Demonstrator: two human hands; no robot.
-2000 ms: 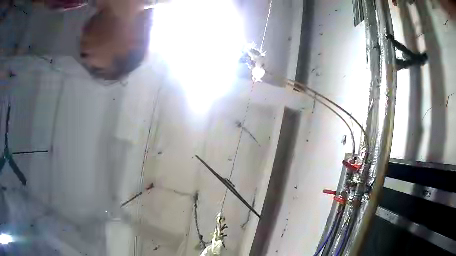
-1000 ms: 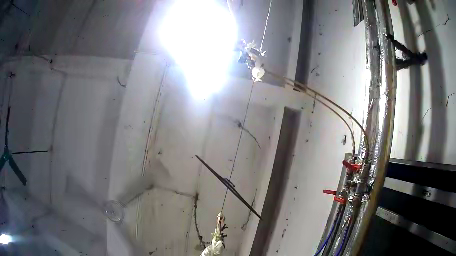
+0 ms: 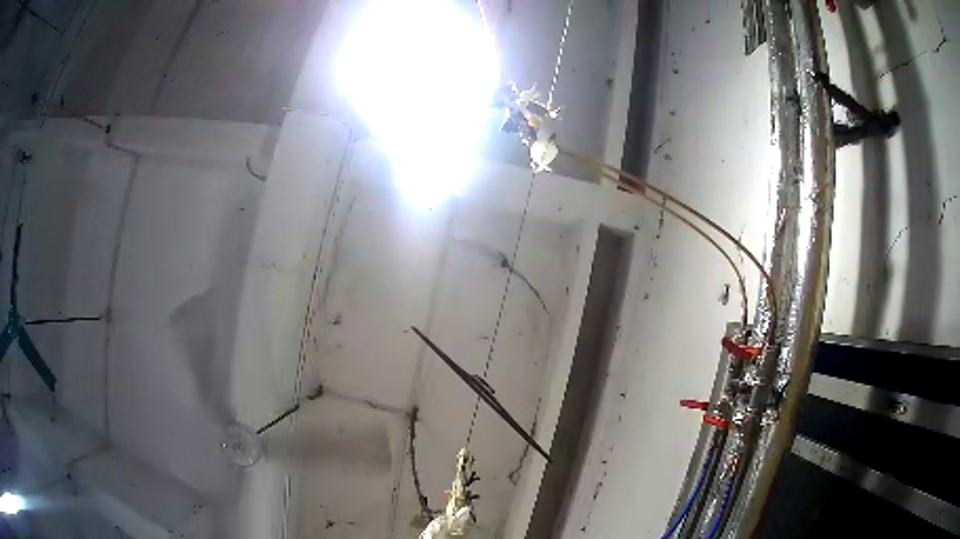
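Neither of my hands is in view, and no garment piece or iron shows. The view is of a pale ceiling [image 3: 358, 253] and wall. A very bright lamp [image 3: 421, 84] glares at the upper middle. A thin cord with a frayed whitish knot [image 3: 540, 142] hangs beside it. Another whitish bundle [image 3: 451, 516] is on the cord at the bottom edge. Two thin brown tubes [image 3: 695, 216] curve from near the upper knot to pipes with a red valve handle [image 3: 742, 347].
Silvery wrapped pipes [image 3: 784, 190] run down the right side. Blue tubes [image 3: 695, 490] lie below the red handles. Dark panels [image 3: 879, 421] show at lower right. A thin dark bar [image 3: 479, 390] crosses the ceiling, and a green bladed shape [image 3: 32, 353] is at far left.
The blurred brownish shape seen at the upper left two seconds ago is gone. The faint blurred shapes around the round fixture at lower left have changed. The camera view is otherwise nearly the same.
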